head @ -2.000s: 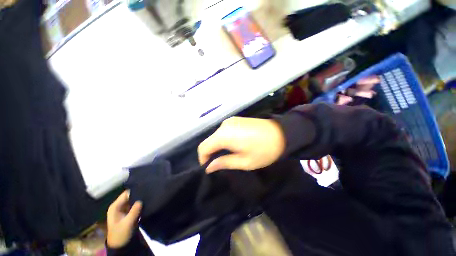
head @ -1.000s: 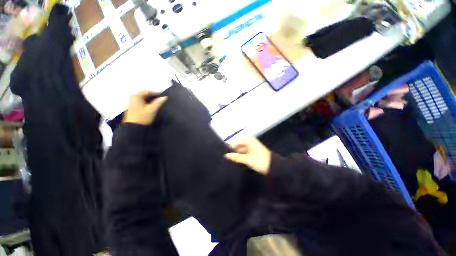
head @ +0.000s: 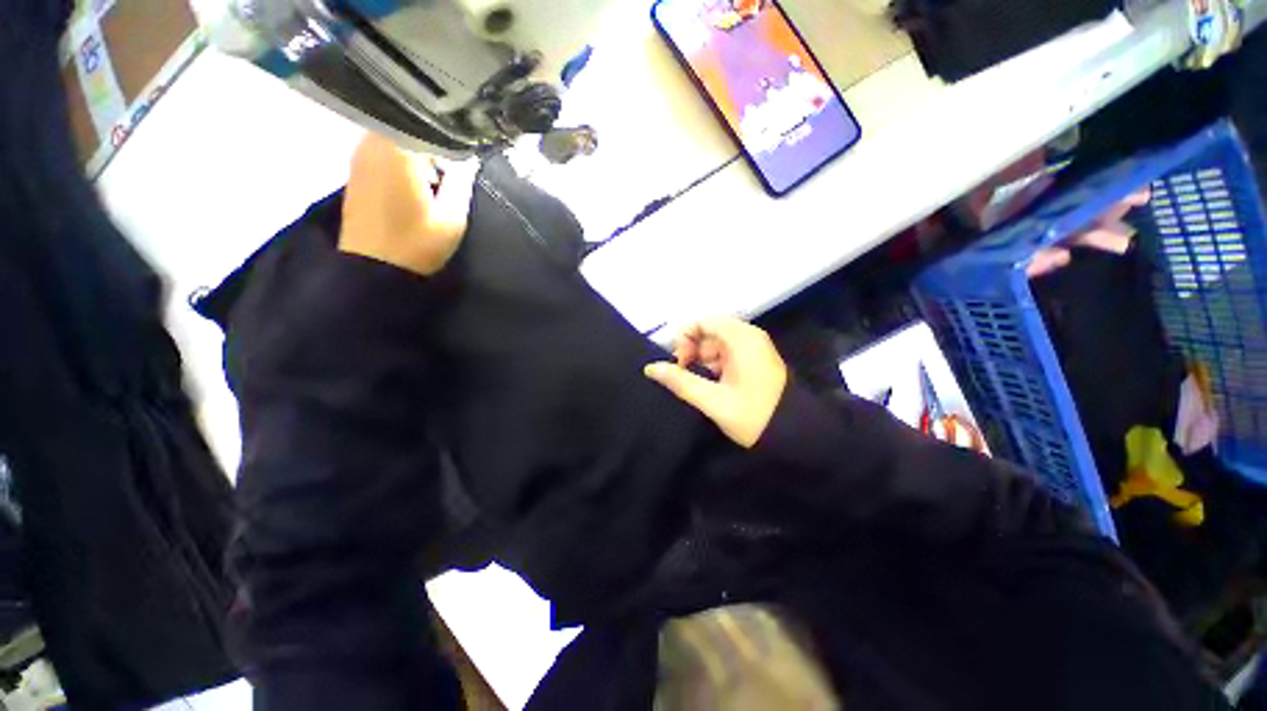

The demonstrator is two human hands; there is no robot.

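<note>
A large black garment piece [head: 556, 403] lies on the white machine table and hangs over its edge toward my lap. Its upper end is under the needle and presser foot area [head: 503, 128] of the sewing machine. My left hand [head: 403, 208] presses on the cloth just left of the needle, its fingertips partly hidden by the machine head. My right hand [head: 725, 378] pinches the right edge of the cloth near the table's front edge, thumb and fingers together. The black sleeves blend with the cloth, so its outline is hard to tell.
A lit smartphone [head: 762, 86] lies right of the needle. A black bundle [head: 1007, 31] is at the table's upper right. A blue basket [head: 1021, 382] with pink and yellow scraps is at right. Scissors [head: 950, 425] lie on white paper. Black cloth [head: 84, 403] hangs at left.
Over two seconds both hands have brought the cloth from the lap up onto the table. Since one second ago, its upper end and my left hand are closer to the needle.
</note>
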